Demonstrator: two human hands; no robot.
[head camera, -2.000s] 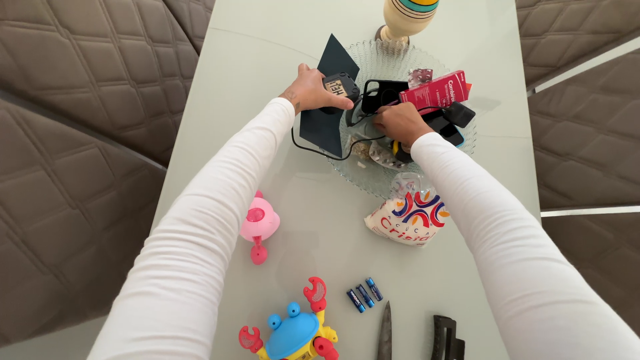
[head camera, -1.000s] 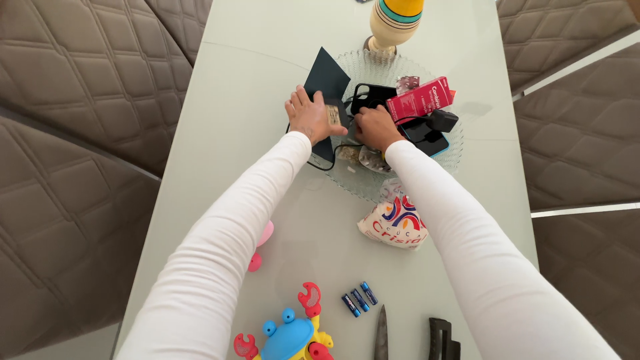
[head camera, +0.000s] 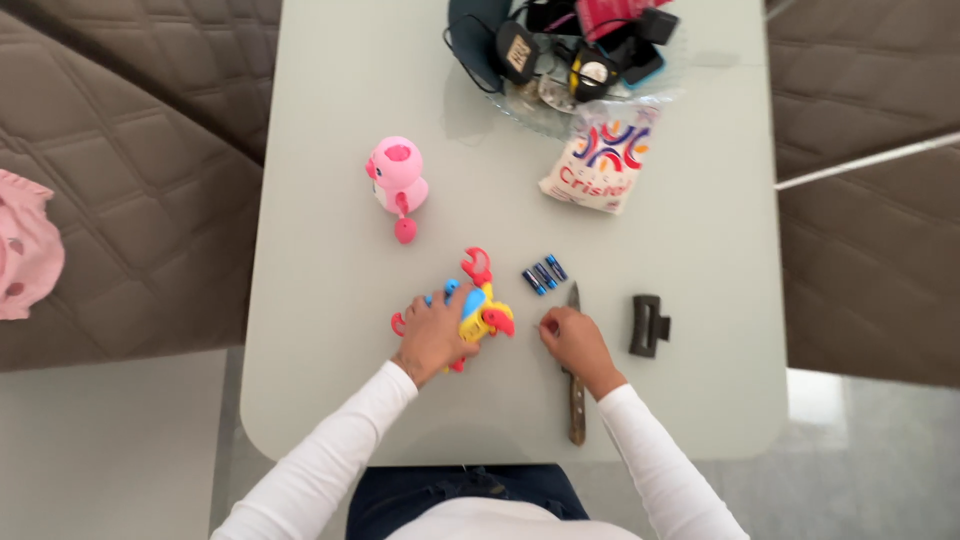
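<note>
My left hand (head camera: 435, 334) grips a plastic toy crab (head camera: 474, 304) with a blue and yellow body and red claws, near the table's front. To its right, my right hand (head camera: 576, 341) is over the blade of a knife with a wooden handle (head camera: 577, 412); its fingertips are pinched together, and whether something small is between them is unclear. Just above that hand lie three blue batteries (head camera: 545, 275). A black hair claw clip (head camera: 646, 326) rests to the right of the knife. Farther up the table stands a pink toy bird (head camera: 399, 176).
A plastic sugar bag (head camera: 598, 161) leans by a glass dish (head camera: 517, 112) heaped with cables, a black and yellow tape measure (head camera: 592, 73), a phone and a red box (head camera: 611, 15). Quilted brown seats (head camera: 135, 187) flank the table; pink cloth (head camera: 26, 244) lies on the left one.
Both hands have left the glass dish and come back toward my body. My left hand has taken hold of the toy crab; my right is now over the knife. The view has tilted down.
</note>
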